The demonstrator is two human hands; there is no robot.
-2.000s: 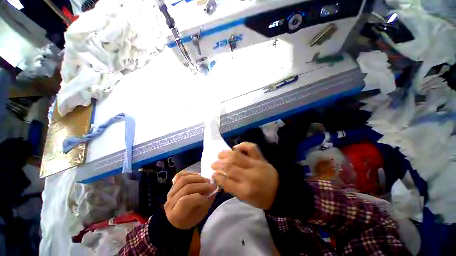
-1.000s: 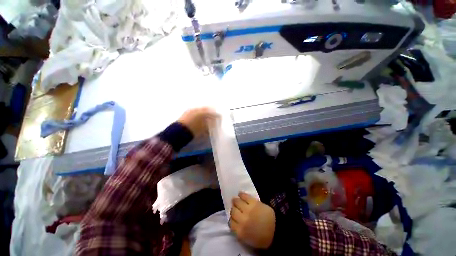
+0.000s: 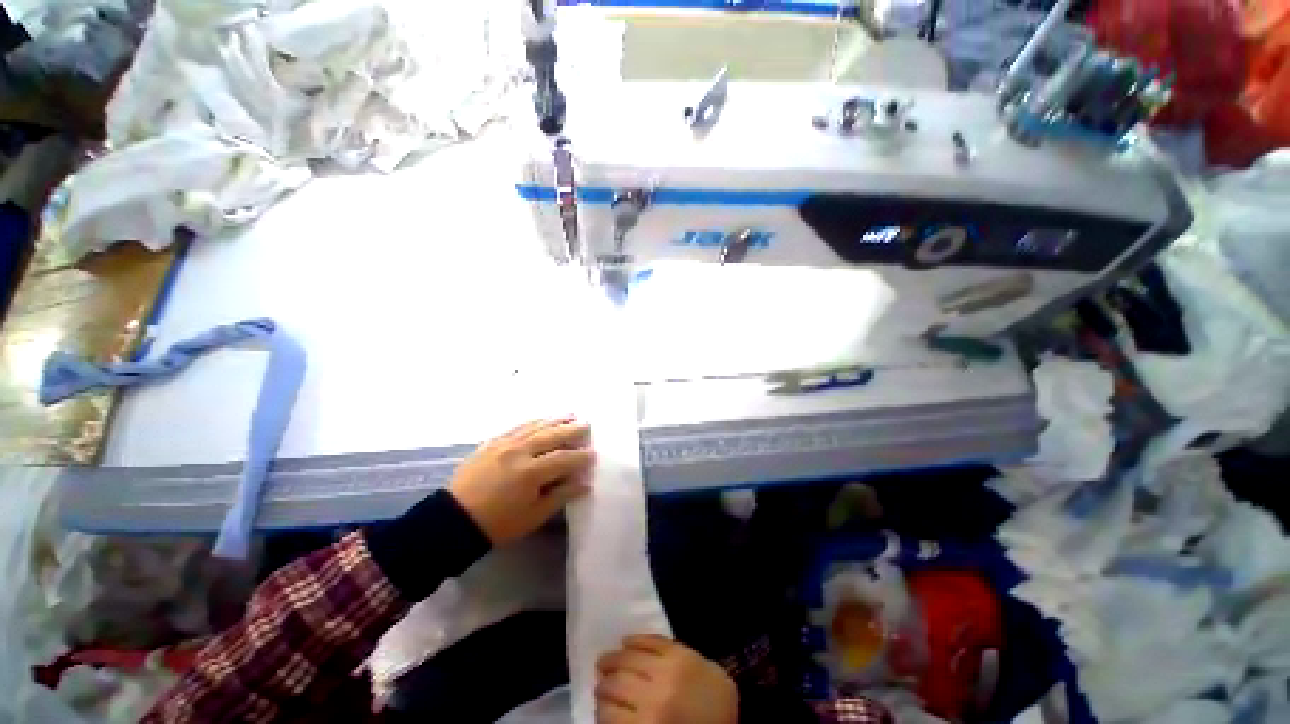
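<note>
A long white fabric strip [image 3: 610, 552] runs from the bright needle area over the table's front edge towards me. My left hand [image 3: 524, 478] lies at the table edge with its fingertips on the strip's left side. My right hand [image 3: 662, 682] holds the strip's lower part near the bottom of the picture. The white sewing machine [image 3: 736, 212] stands behind; glare hides the strip's far end and the needle area.
A knotted light blue strip [image 3: 273, 403] lies left, hanging over the edge. Snips [image 3: 821, 379] and a dark green tool [image 3: 965, 345] lie right. White pieces [image 3: 311, 85] heap at back left. A brown board [image 3: 71, 311] lies far left. A red bag [image 3: 955, 639] is below right.
My left hand has moved from near the needle down and left along the strip. My right hand has moved slightly lower. The view has tilted up, showing more of the machine's top.
</note>
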